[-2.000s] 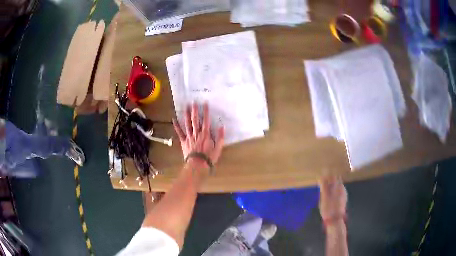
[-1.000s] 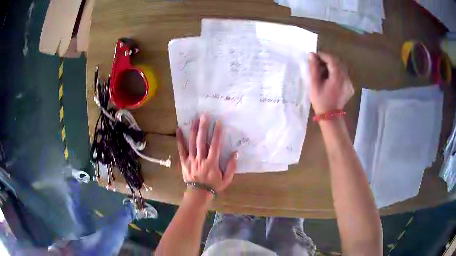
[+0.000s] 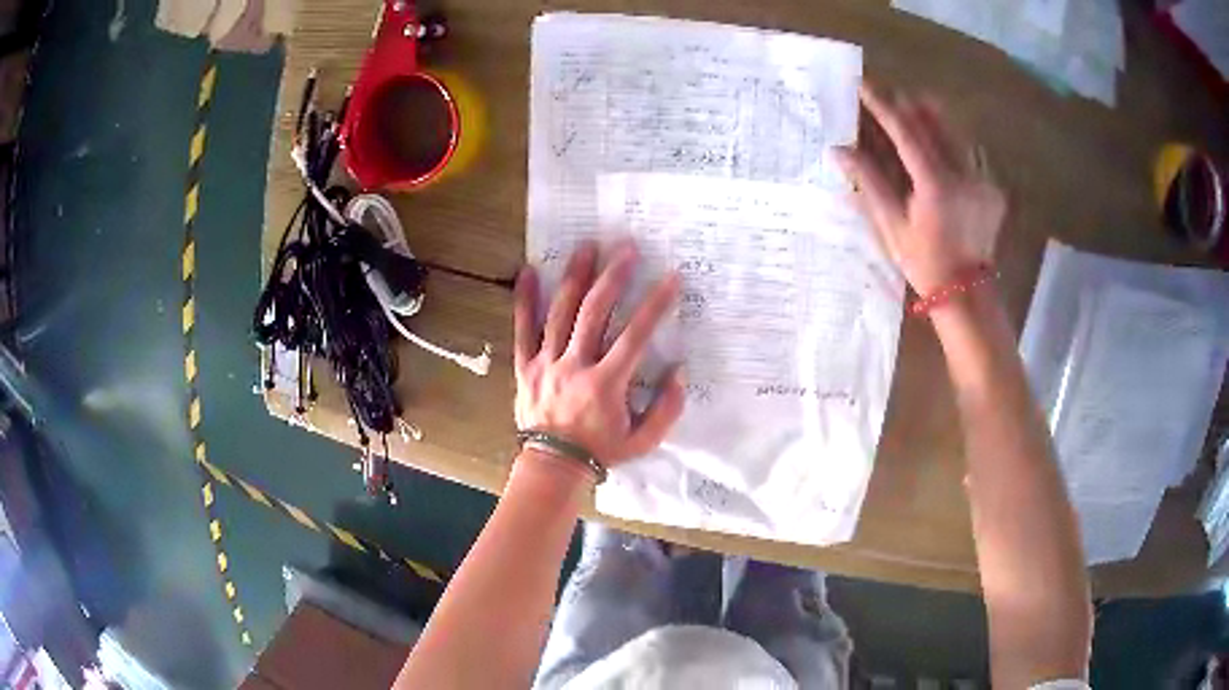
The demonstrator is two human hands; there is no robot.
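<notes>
A loose stack of printed record sheets with handwriting lies on the wood-coloured desk in front of me. A smaller-looking top sheet lies over a larger one. My left hand rests flat on the lower left of the sheets, fingers spread, holding nothing. My right hand is at the upper right edge of the sheets, slightly blurred, with fingers apart; I see no sheet held in it.
A red tape dispenser and bunched black cables with a white cable lie at the left. More papers lie at the right, others at the top right, near a tape roll.
My right hand has come up from below the desk edge, held the sheets' right edge, then opened and moved slightly right. The sheets have shifted and the top one now lies lower.
</notes>
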